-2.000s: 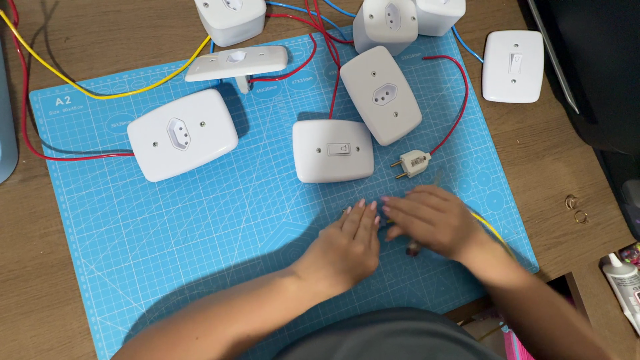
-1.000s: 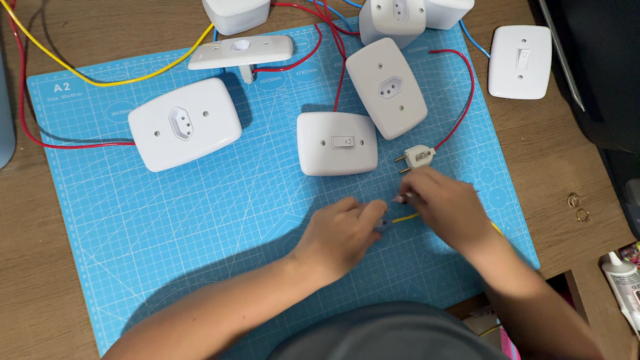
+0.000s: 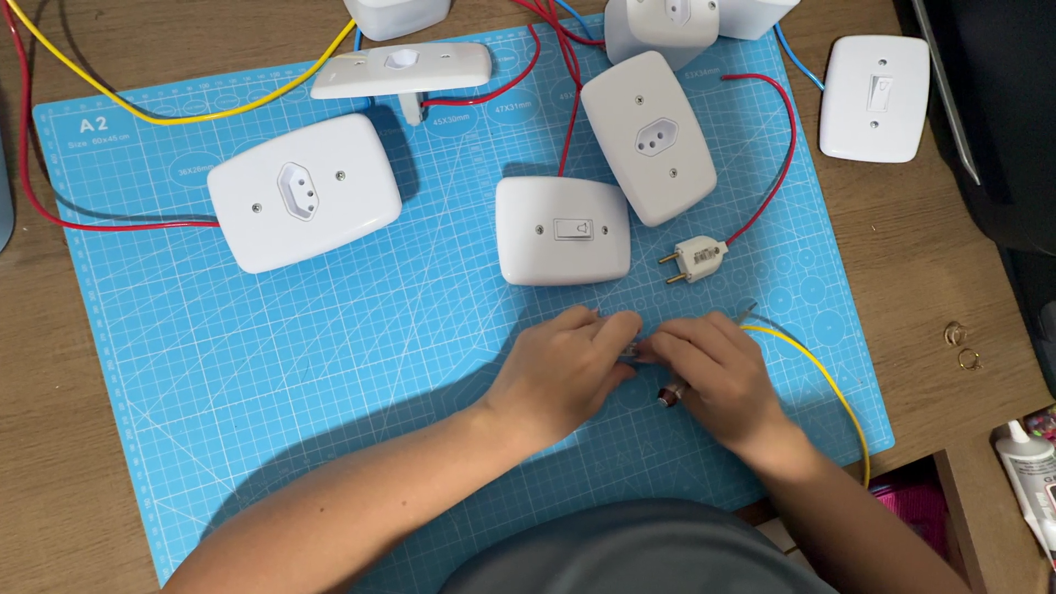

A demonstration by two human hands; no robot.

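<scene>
My left hand (image 3: 565, 375) pinches a small pale piece (image 3: 630, 350) whose kind is mostly hidden by the fingers. Touching close beside it, my right hand (image 3: 718, 375) grips a thin tool, perhaps a small screwdriver; its dark end (image 3: 670, 393) and metal tip (image 3: 747, 312) stick out. A yellow wire (image 3: 817, 363) runs out from under the right hand's fingers and curves down past the mat's edge. Just above the hands lie a white two-pin plug (image 3: 698, 257) on a red wire (image 3: 788, 148) and a white switch box (image 3: 563, 231).
White socket boxes (image 3: 305, 194) (image 3: 648, 139) lie on the blue cutting mat (image 3: 289, 346), with a tilted socket plate (image 3: 402, 70) behind. Another white switch (image 3: 875, 99) lies on the wooden table. At the right are metal rings (image 3: 969, 358), a glue tube (image 3: 1027, 474) and an open drawer (image 3: 949, 503).
Both hands stay near each other above the mat's lower right. A second ago a gap with bare yellow wire showed between them; now they are closer together and that stretch is covered.
</scene>
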